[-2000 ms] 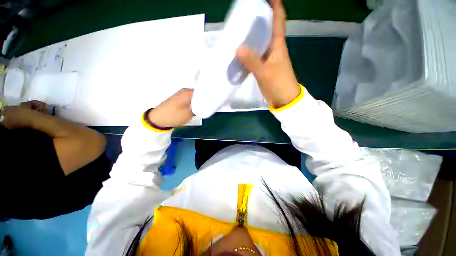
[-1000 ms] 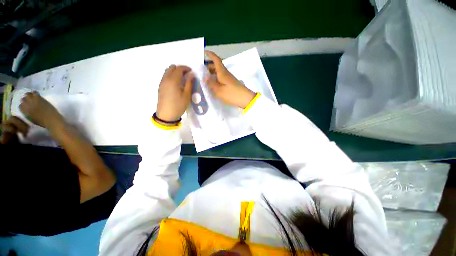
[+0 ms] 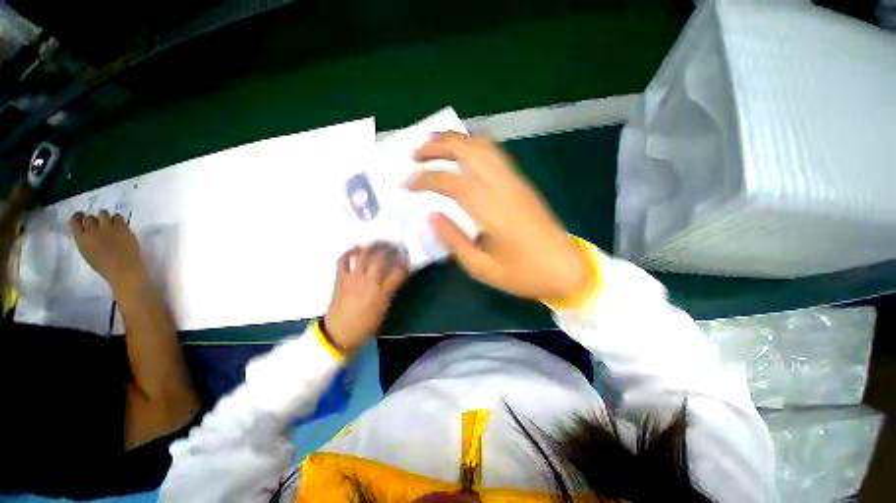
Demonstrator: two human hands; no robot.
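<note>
A white moulded tray (image 3: 398, 162) lies tilted on the bench, overlapping the right end of the large white sheet (image 3: 265, 196). A small device with a dark oval face (image 3: 362, 196) sits at its left end. My left hand (image 3: 365, 295) is at the tray's near edge, fingers bent; the frame does not show whether it grips. My right hand (image 3: 496, 221) is over the tray's right part, fingers apart and blurred. It hides much of that end, and whether it holds a white item is unclear.
A tall stack of white trays (image 3: 806, 147) stands at right. A green belt (image 3: 393, 64) runs beyond the pale rail (image 3: 560, 116). A co-worker's hand (image 3: 106, 246) is at left; a dark-faced device (image 3: 43, 162) is at far left. Clear-wrapped bundles (image 3: 806, 359) lie below the bench at right.
The device has gone from my left hand's fingers to the tray's left end. The tray has shifted left. My left hand has moved down to its near edge; my right hand is over its right part.
</note>
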